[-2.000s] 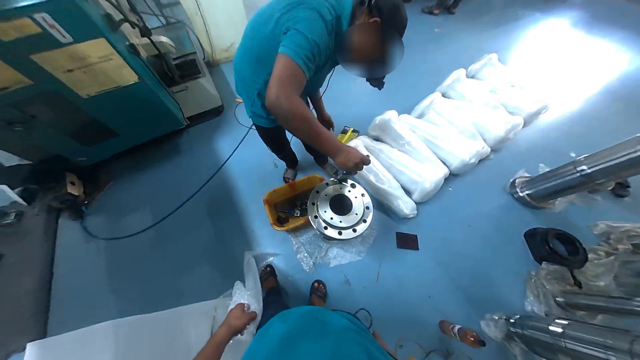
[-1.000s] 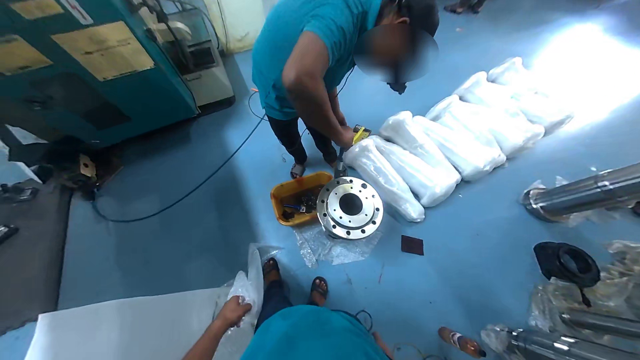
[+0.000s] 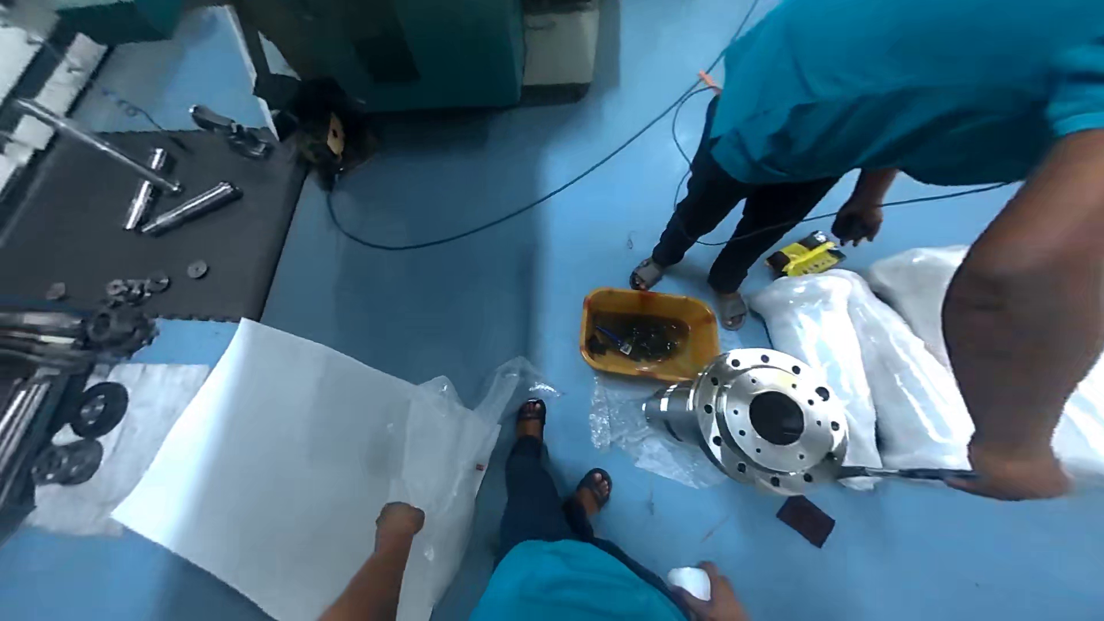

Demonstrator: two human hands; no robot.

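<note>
My left hand [image 3: 400,520] is closed on the edge of clear plastic film [image 3: 448,448], which lies against a large white sheet [image 3: 285,457] at the lower left. Low in the view, my right hand [image 3: 718,595] holds a small white object [image 3: 690,583], whose kind I cannot tell. Ahead of it stands a flanged steel cylinder [image 3: 815,423] with a ring of bolt holes, on crumpled clear wrap [image 3: 664,453]. A co-worker's hand [image 3: 1018,473] grips a dark rod that reaches the flange.
Behind the cylinder is a yellow tub [image 3: 649,375] with dark parts in it. White wrapped bundles [image 3: 914,388] lie at the right. A dark cable [image 3: 483,226] crosses the floor. Steel rods and rings rest on a dark mat [image 3: 224,267] at the left. A dark red pad [image 3: 806,521] lies near the flange.
The view has swung left. My right hand with the white object has come into view. The co-worker's hand now holds a rod at the flange.
</note>
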